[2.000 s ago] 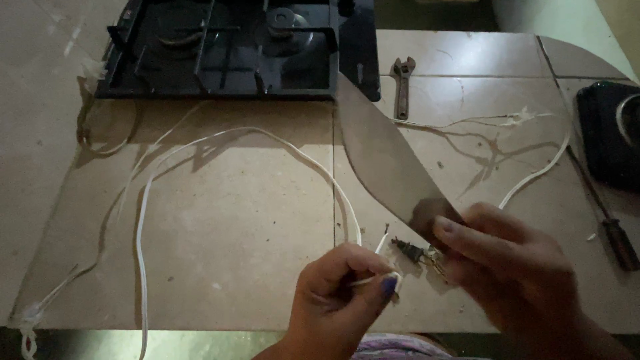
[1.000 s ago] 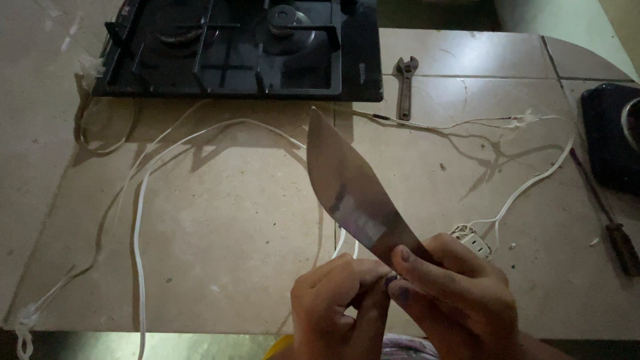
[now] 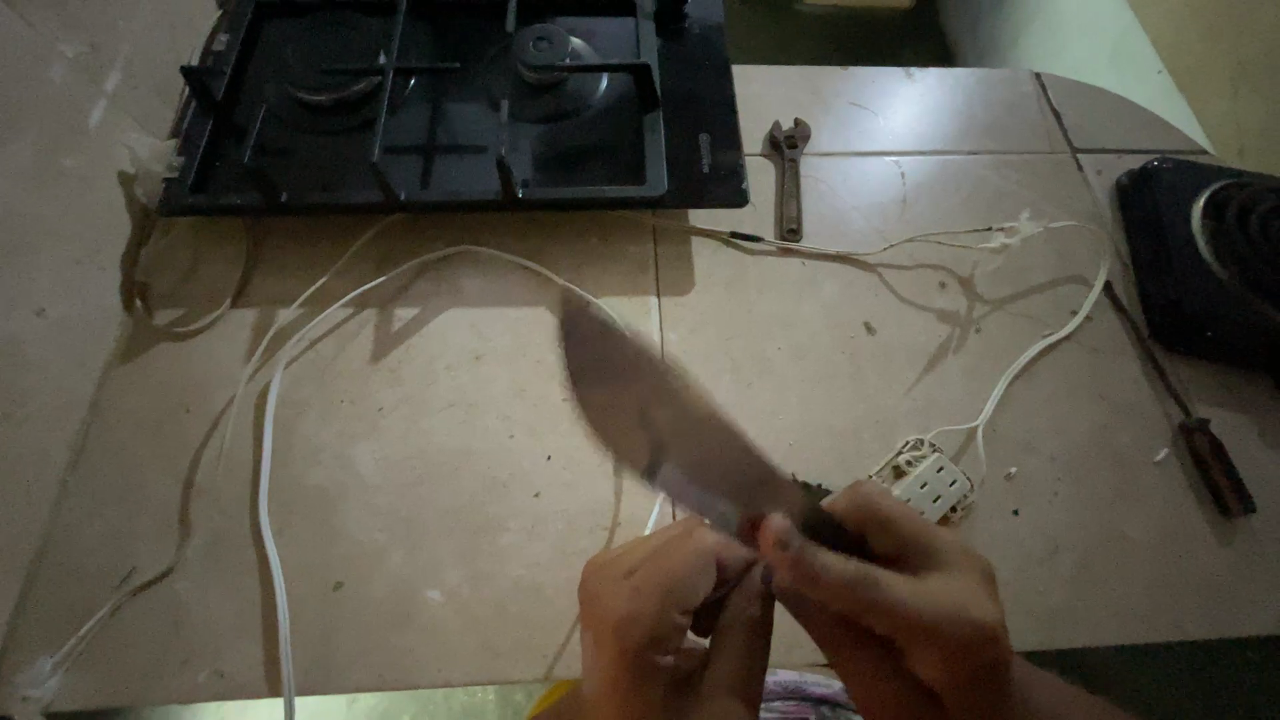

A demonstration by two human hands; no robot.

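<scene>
My right hand point(image 3: 890, 580) grips a wide-bladed knife point(image 3: 670, 420) by its dark handle, the blade pointing up and left and blurred. Close against it, my left hand point(image 3: 675, 610) pinches a white electrical cord point(image 3: 655, 512); the pinched end is hidden between my fingers. A length of white cord point(image 3: 268, 450) arcs over the tiled counter to the left. Just beyond my right hand lies a cream outlet block point(image 3: 935, 488) with its casing partly hidden and a white cord running from it.
A black gas cooktop point(image 3: 700, 120) lies at the back left. Right of it is an adjustable wrench point(image 3: 789, 185). A screwdriver point(image 3: 1215, 465) rests near the right side, below a black electric coil burner point(image 3: 1165, 270). Spliced thin wires point(image 3: 840, 250) cross the tiles.
My right hand has brought the knife down and left to my left hand; the two hands were apart two seconds ago. The outlet block, mostly covered then, now shows.
</scene>
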